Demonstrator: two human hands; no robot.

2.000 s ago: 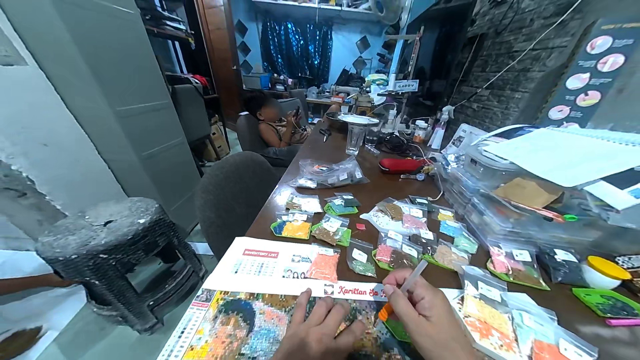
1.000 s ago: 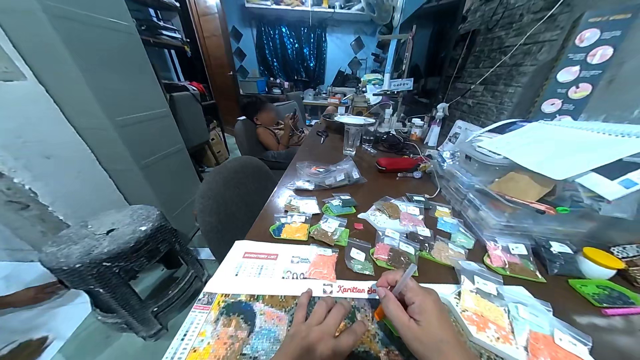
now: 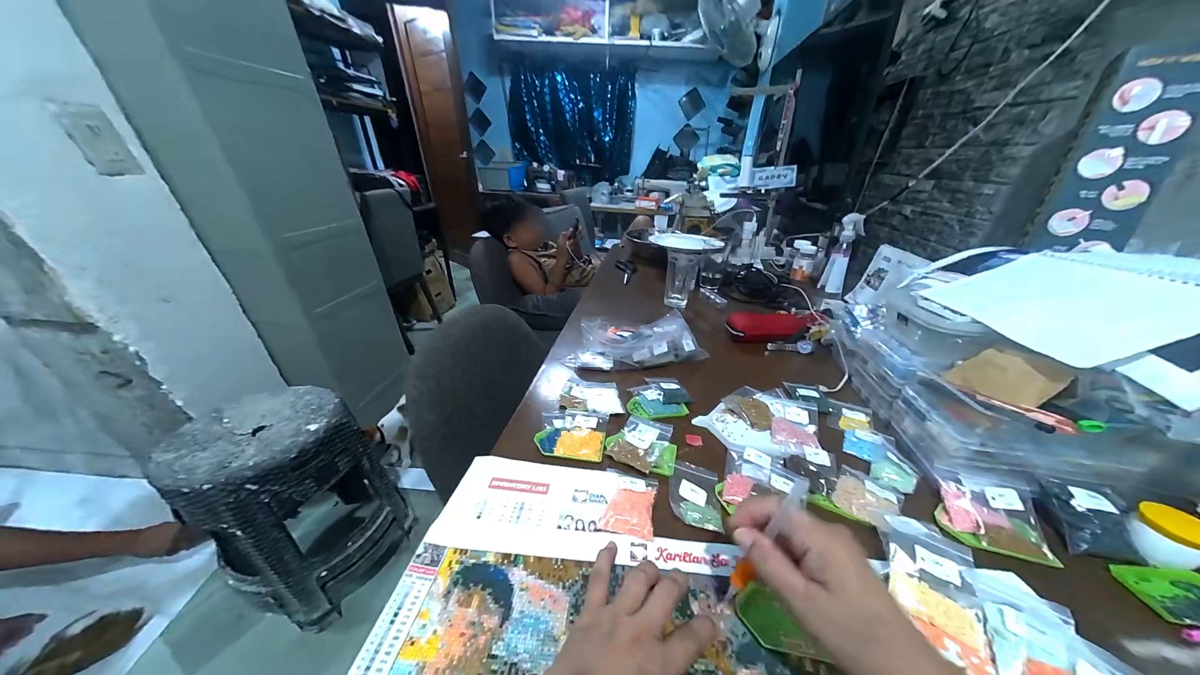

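Note:
My left hand (image 3: 636, 614) lies palm down on a diamond painting canvas (image 3: 497, 609), fingers spread, holding nothing. To its right my right hand (image 3: 811, 562) grips a translucent pen-like tool (image 3: 786, 509) between thumb and fingers. An orange piece (image 3: 743, 573) shows just below its fingertips; whether it belongs to the tool I cannot tell. A green plastic tray (image 3: 773, 623) lies on the canvas below the right hand, partly hidden by it. Above the left hand, a small bag of salmon-pink beads (image 3: 628, 509) rests on a printed inventory sheet (image 3: 525, 497).
Zip bags of coloured beads (image 3: 649, 441) and green trays (image 3: 568, 444) cover the near table. A red case (image 3: 769, 326) and a drinking glass (image 3: 681, 278) stand farther back. Clear plastic boxes (image 3: 947, 412) are on the right, a black stool (image 3: 272, 487) on the left. A person sits beyond the chair.
The view has shifted slightly. Both hands remain in nearly the same place over the canvas, with the tool still in my right hand.

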